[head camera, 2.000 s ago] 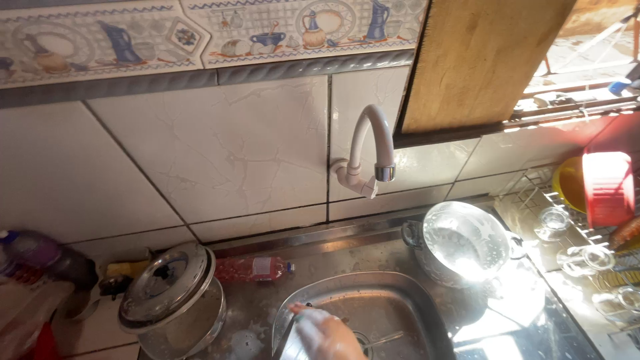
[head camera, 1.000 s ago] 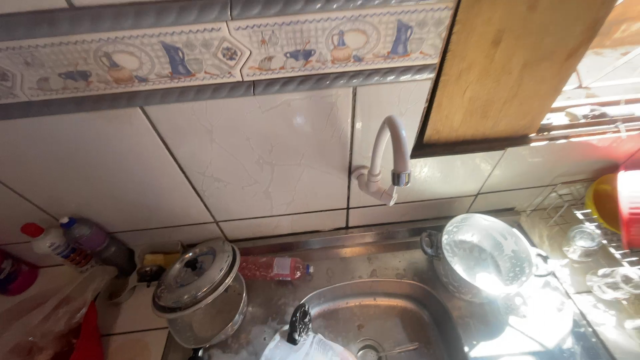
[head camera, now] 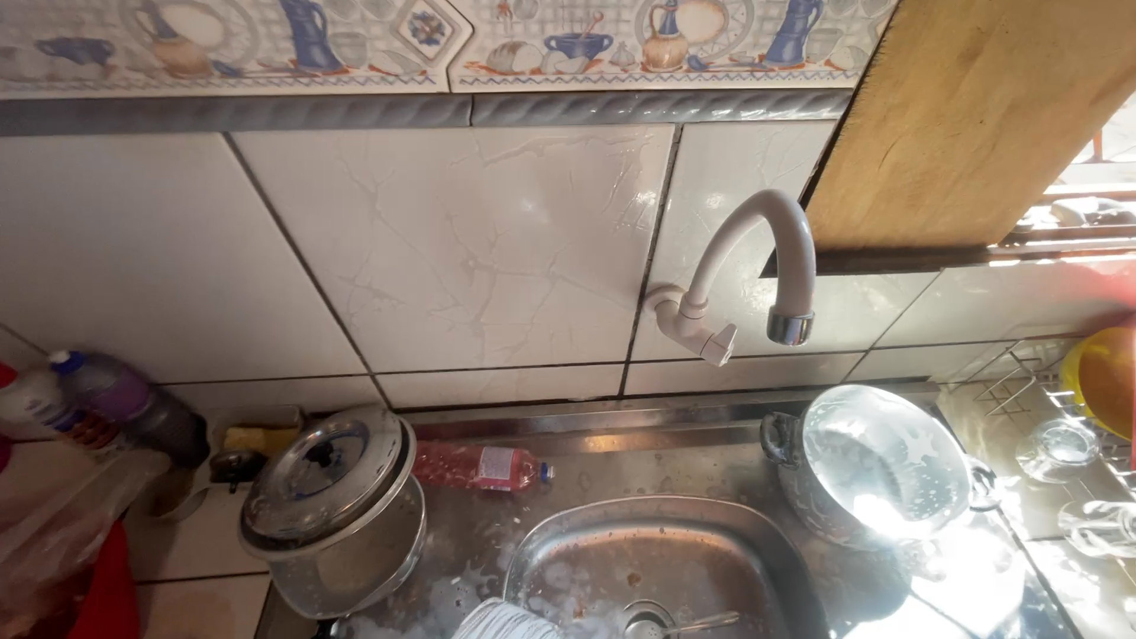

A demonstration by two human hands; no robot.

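Note:
Neither of my hands shows in the head view. At the bottom edge, over the front left rim of the steel sink basin (head camera: 661, 506), part of a white thing with grey ridges or stripes (head camera: 506, 619) shows; what it is and whether a hand holds it cannot be told. A metal spoon or ladle (head camera: 697, 623) lies at the drain. A lidded aluminium pot (head camera: 342, 532) stands left of the basin, with suds on the steel beside it. To the right, a wet aluminium pot (head camera: 887, 461) stands uncovered, with suds inside. The white gooseneck faucet (head camera: 799, 257) hangs above, with no water seen running.
A bottle of pink liquid (head camera: 479, 466) lies behind the basin. At far left are a dark bottle with a purple label (head camera: 124, 399), a white bottle (head camera: 40, 408) and a clear plastic bag (head camera: 71, 532). Glasses (head camera: 1061, 448) and a yellow bowl (head camera: 1100, 377) are on the right, by a wire rack (head camera: 1021, 382).
A hand seen over the basin two seconds ago is out of view now. The dark object at the basin's left rim one second ago no longer shows.

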